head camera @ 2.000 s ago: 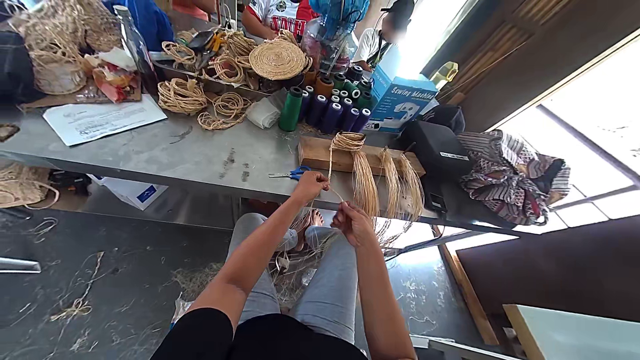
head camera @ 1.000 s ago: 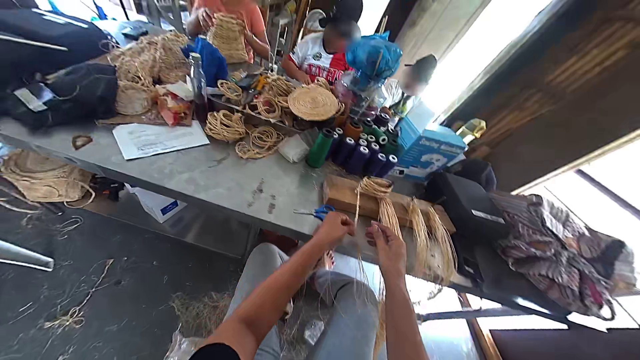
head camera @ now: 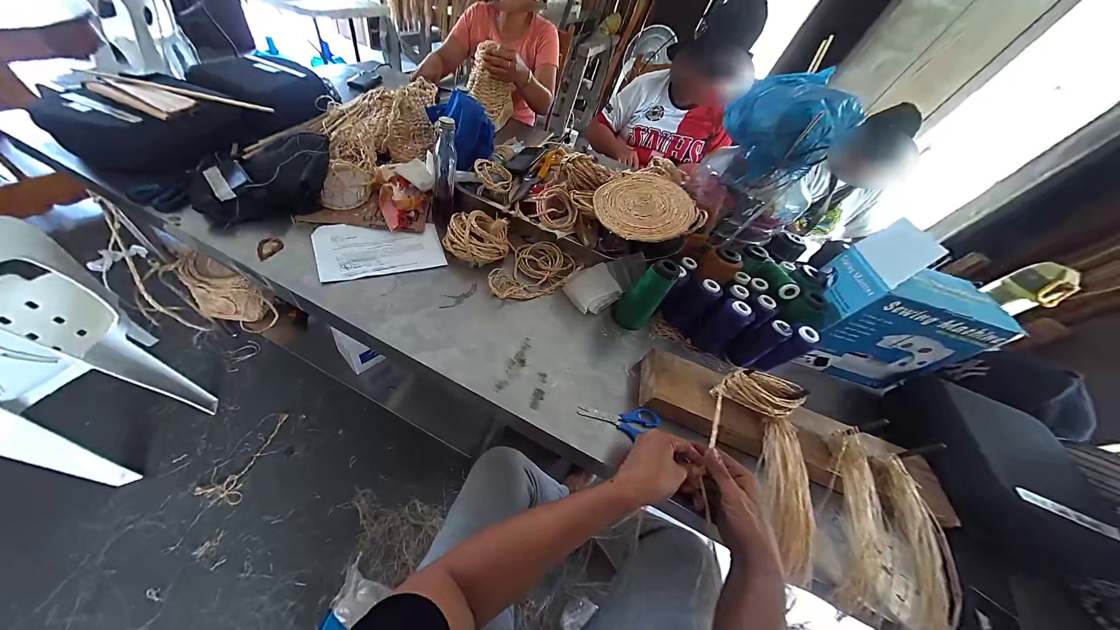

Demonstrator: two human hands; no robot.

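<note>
My left hand [head camera: 656,471] and my right hand [head camera: 739,499] meet at the table's near edge, both closed on a thin braided natural-fibre cord [head camera: 716,418]. The cord runs up to a coil [head camera: 759,392] looped on a wooden block [head camera: 669,385]. Loose fibre ends hang below my fingers. Hanks of pale fibre [head camera: 787,490] hang from the block just right of my right hand. Blue-handled scissors [head camera: 632,420] lie on the table, a little beyond my left hand.
Thread spools [head camera: 646,296], a sewing machine box [head camera: 910,306], cord coils [head camera: 534,269], a round woven mat [head camera: 646,206], a glass bottle [head camera: 444,166] and papers [head camera: 376,252] stand or lie on the metal table [head camera: 420,324]. Several people sit across it. A white plastic chair [head camera: 61,332] stands left.
The view has swung up and left, showing more of the table and the people across it. My hands have come closer together on the cord.
</note>
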